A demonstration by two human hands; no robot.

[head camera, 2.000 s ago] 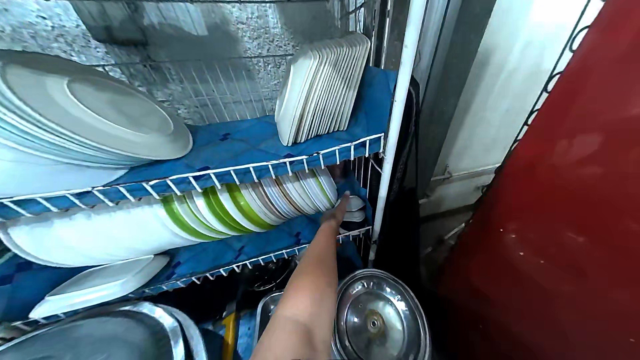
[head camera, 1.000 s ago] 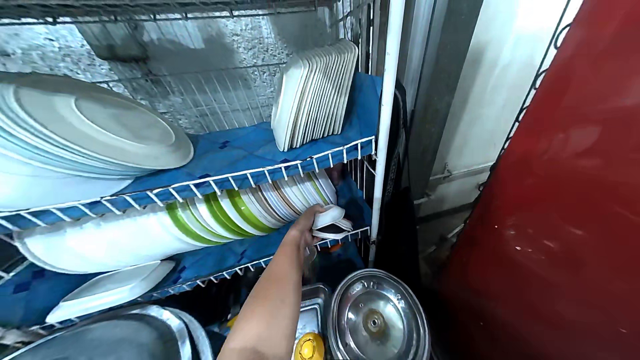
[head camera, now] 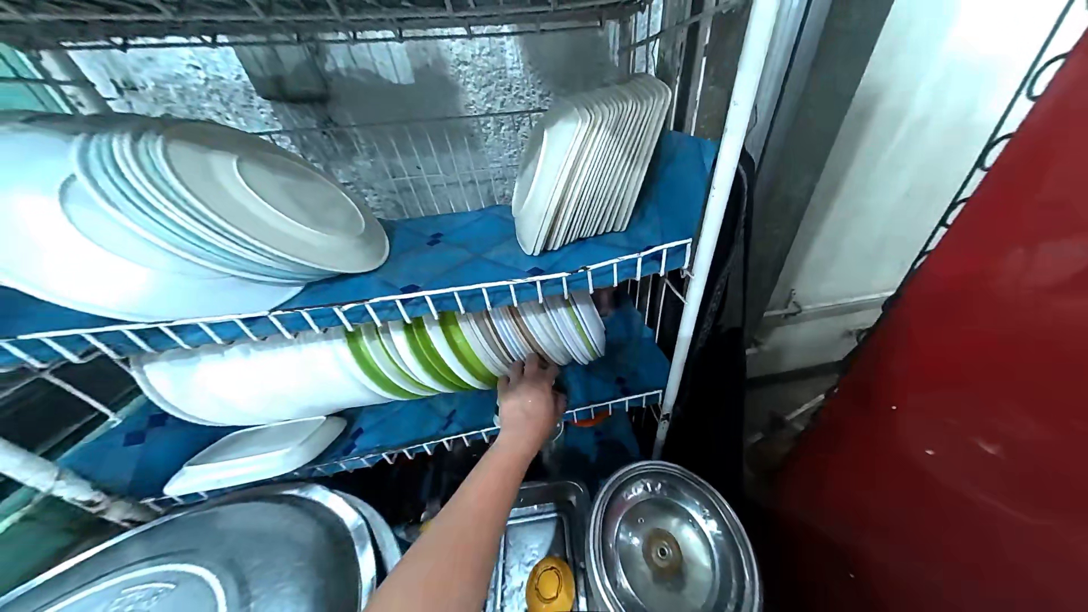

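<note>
My left hand (head camera: pixel 531 399) reaches from the bottom over the front edge of the lower wire shelf (head camera: pixel 629 401). Its fingers are bent at the lower edge of a row of round plates (head camera: pixel 463 348), white with several green-rimmed ones, standing on edge. A pale rim shows in part beside and below the hand; whether the fingers grip it is hidden. At the left on the same shelf lies a white rectangular dish (head camera: pixel 259 455). Upright white square plates (head camera: pixel 586 166) lean together on the shelf above, with large oval platters (head camera: pixel 255 204) to their left. My right hand is out of view.
A white rack post (head camera: pixel 718 204) stands right of the shelves, and a red panel (head camera: pixel 960 391) fills the far right. Below are a large metal tray (head camera: pixel 246 552), a round metal lid (head camera: pixel 667 544) and a rectangular metal pan (head camera: pixel 531 544) with a yellow object (head camera: pixel 551 585).
My left hand has drawn back from the right end of the plate row and turned toward its underside. The small white dishes seen beside it one second ago no longer show at that spot.
</note>
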